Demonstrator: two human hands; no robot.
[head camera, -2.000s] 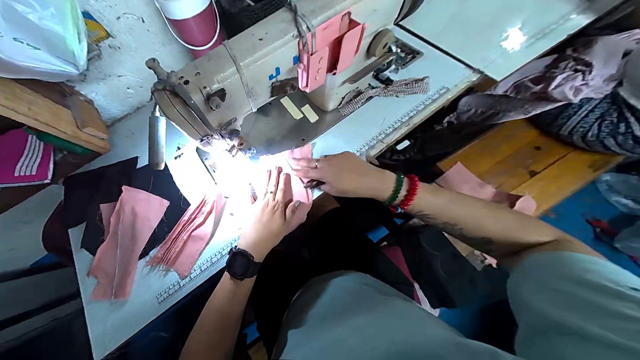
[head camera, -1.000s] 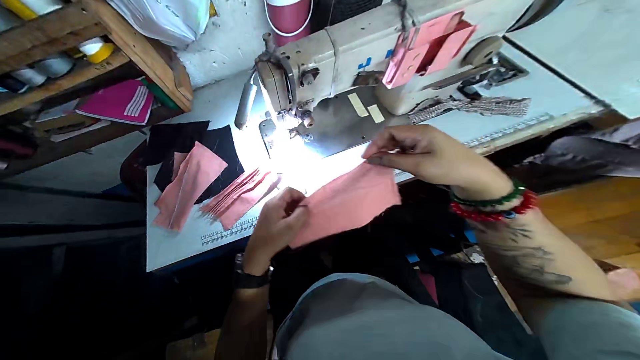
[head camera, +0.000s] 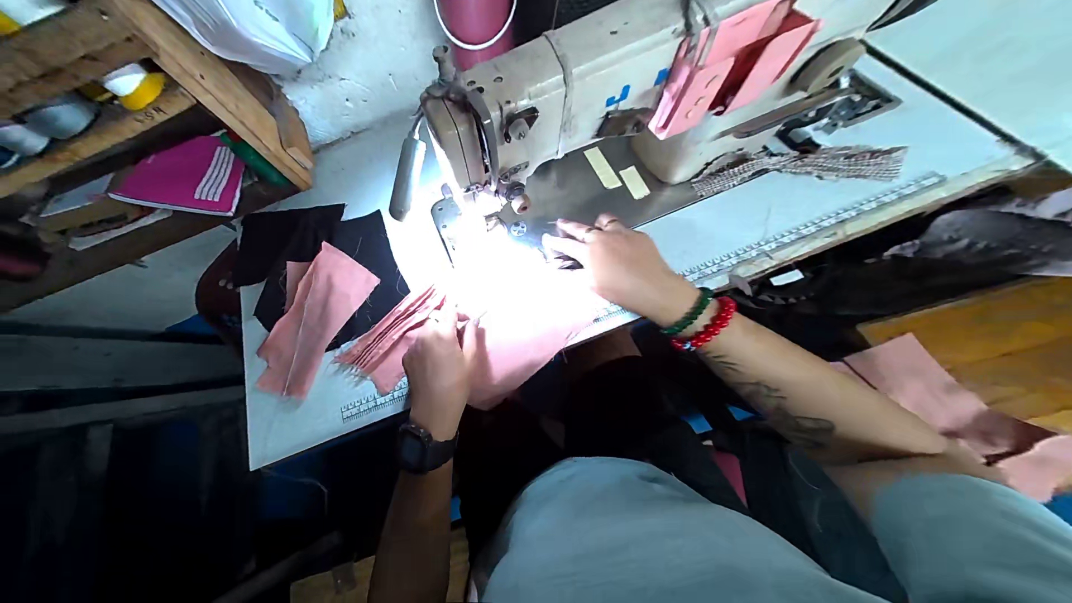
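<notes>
A pink fabric piece (head camera: 523, 347) lies over the front edge of the sewing table, below the sewing machine (head camera: 519, 109). My left hand (head camera: 440, 364) pinches its left side, close to a stack of pink fabric strips (head camera: 389, 343). Beside the machine's needle area, my right hand (head camera: 615, 260) rests near the fabric's upper right part; strong glare hides what its fingertips touch. To the left, another pink piece (head camera: 322, 314) lies on black fabric pieces (head camera: 364, 251).
A measuring tape strip (head camera: 804, 226) runs along the table's front. Pink pieces hang on the machine head (head camera: 729, 63). A wooden shelf (head camera: 209, 75) with thread spools stands at upper left. More pink fabric (head camera: 921, 385) lies at right.
The pink piece, held up between both hands a second ago, is now lower on the table edge. My right hand has moved toward the machine's needle area.
</notes>
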